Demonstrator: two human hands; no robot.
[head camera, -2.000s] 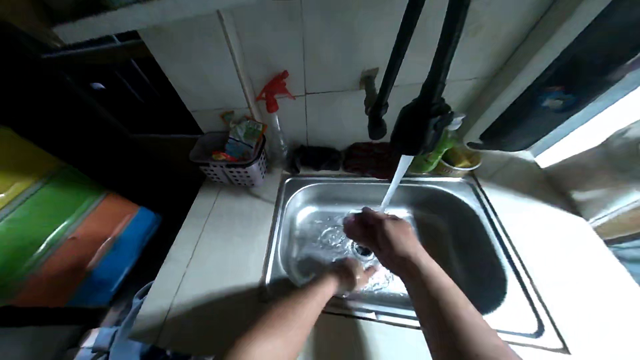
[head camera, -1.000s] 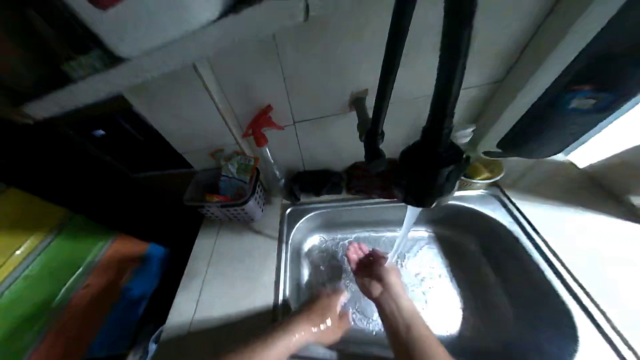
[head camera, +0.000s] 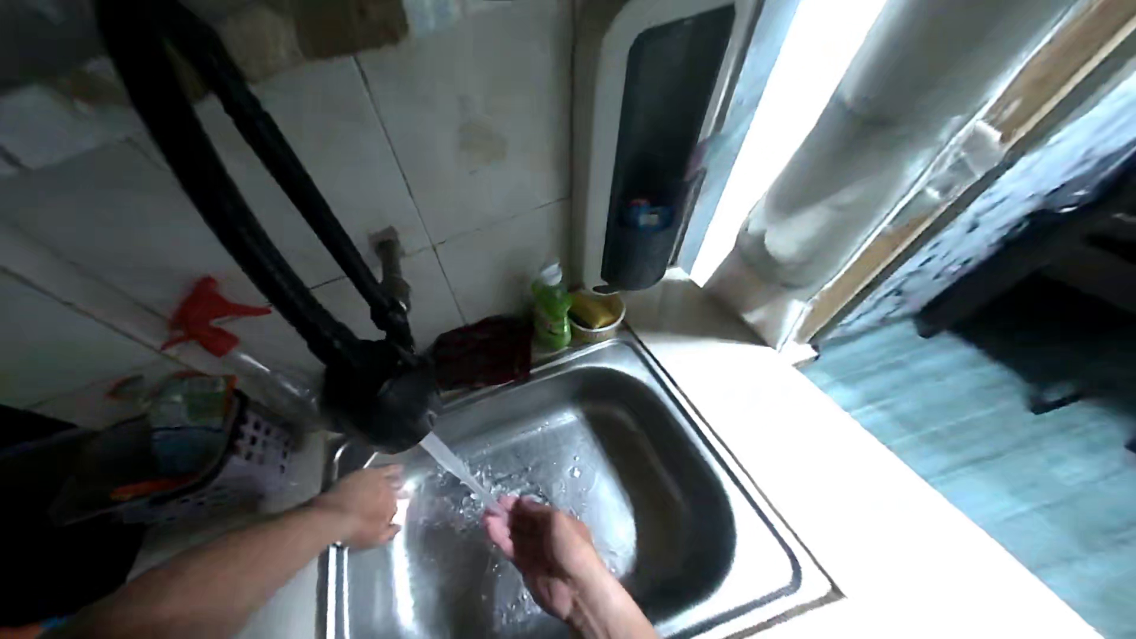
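Water runs from the black faucet (head camera: 386, 404) in a stream onto the fingers of my right hand (head camera: 546, 550), which is turned palm up over the stainless steel sink (head camera: 657, 444) and holds no object. My left hand (head camera: 366, 506) is over the sink's left rim, below the faucet head, with its fingers pointing right and nothing seen in it. The two hands are apart. Splashes and drops cover the basin floor between and behind them.
Behind the sink are a dark red cloth (head camera: 484, 352), a green bottle (head camera: 551, 306) and a small bowl with a yellow sponge (head camera: 595, 312). At left stand a spray bottle with a red trigger (head camera: 209, 319) and a plastic basket (head camera: 257, 448) with packets. A pale counter (head camera: 799, 444) extends right.
The view has swung to the right. My left hand has moved up to the sink's left rim, beside the faucet. My right hand stays palm up at the water stream.
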